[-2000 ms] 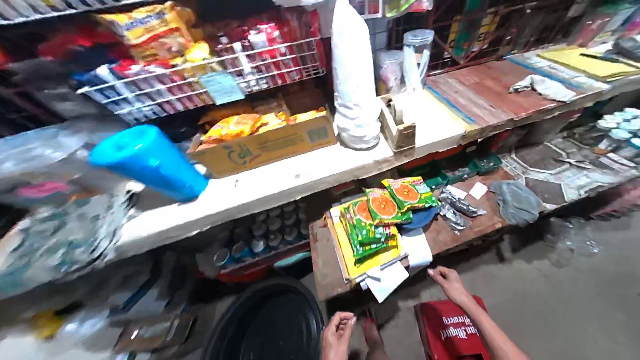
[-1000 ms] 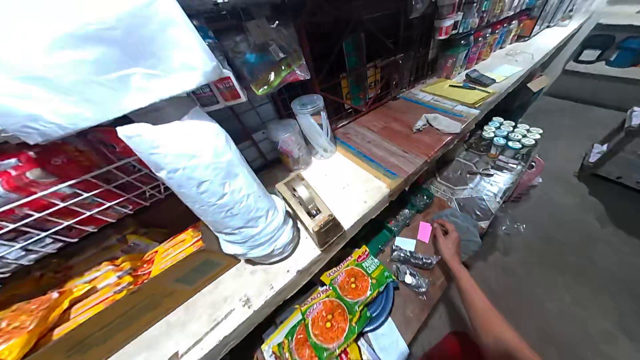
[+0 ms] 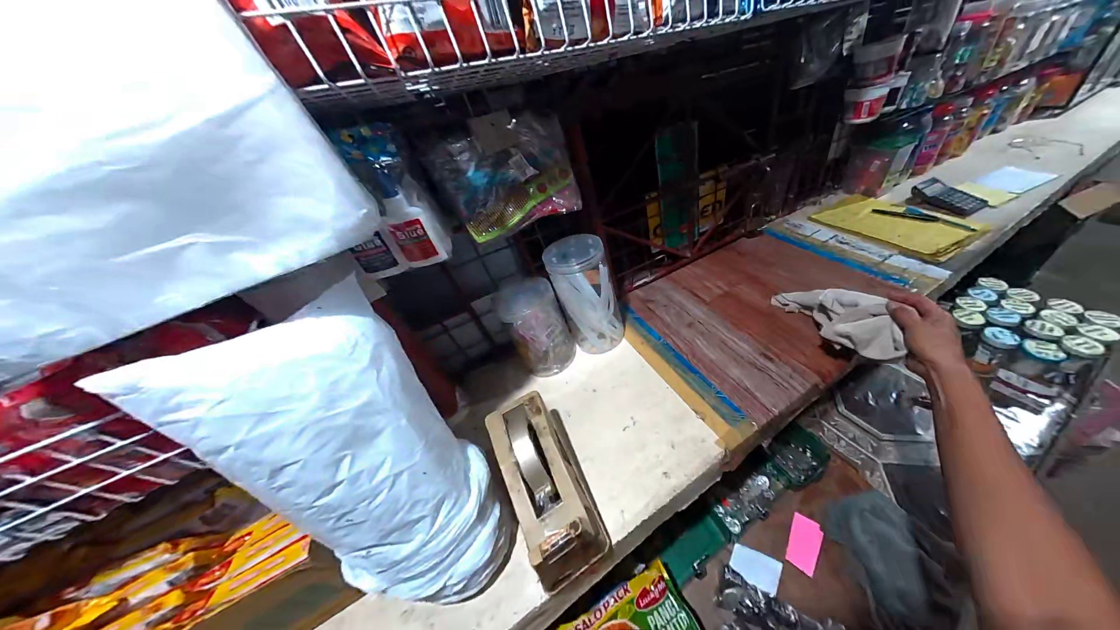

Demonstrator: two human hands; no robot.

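Observation:
My right hand grips the right end of a crumpled pale cloth, which lies over the reddish wooden board on the counter. My left hand is out of the frame. Left of the board are a tape dispenser and two clear plastic jars, one taller and one shorter. Beyond the board, pens rest on yellow paper, beside a calculator. A pink paper and a white paper lie on the lower shelf.
A tall white plastic-wrapped bundle stands at the counter's left. Wire racks hang above. Lidded jars stand below my right forearm's level, at the right. A green food packet shows at the bottom, below the counter edge.
My right hand has moved from beside the pink paper on the lower shelf up to the cloth on the counter and taken hold of it. The view has shifted toward the counter.

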